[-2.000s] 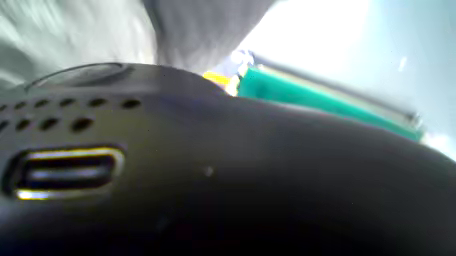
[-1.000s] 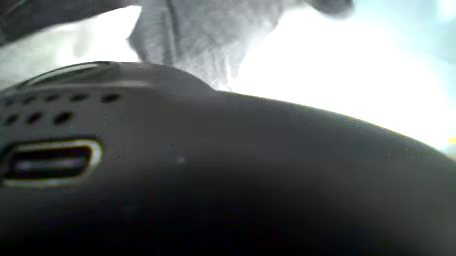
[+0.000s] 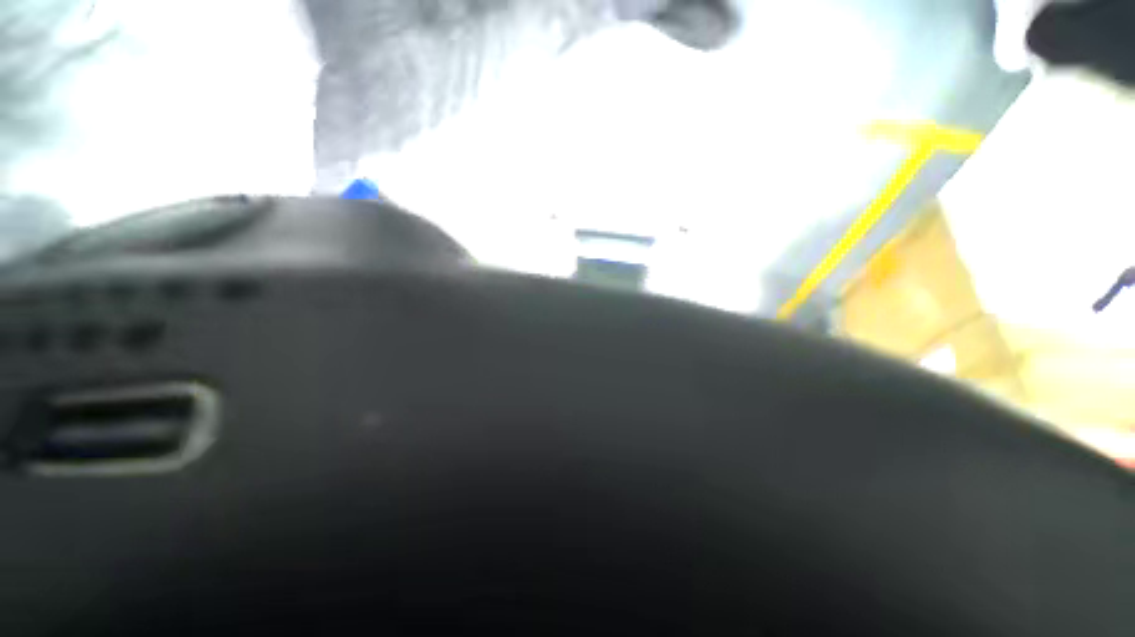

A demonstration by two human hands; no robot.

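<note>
A black curved device body (image 3: 597,423), perhaps a wearable camera or headset, fills the lower part of the picture, very close to the lens. A USB-C port (image 3: 118,428) with a shiny rim sits at its left. Rows of small round holes lie above the port, blurred. A round lens-like disc (image 3: 162,229) stands at the upper left edge of the body. Neither of my hands is in view, so what holds the device cannot be seen.
Grey and white cloth (image 3: 411,81) shows at the top left. A yellow floor line (image 3: 859,230) runs over the pale floor. Brown cartons (image 3: 927,292) are at the right, beside a white shape (image 3: 1039,187). A small blue thing (image 3: 361,189) shows above the device. The background is overexposed.
The view has shifted. The port and holes sit a little further left in the picture. The yellow line and brown cartons have come into view at the right; the green strip seen earlier is gone.
</note>
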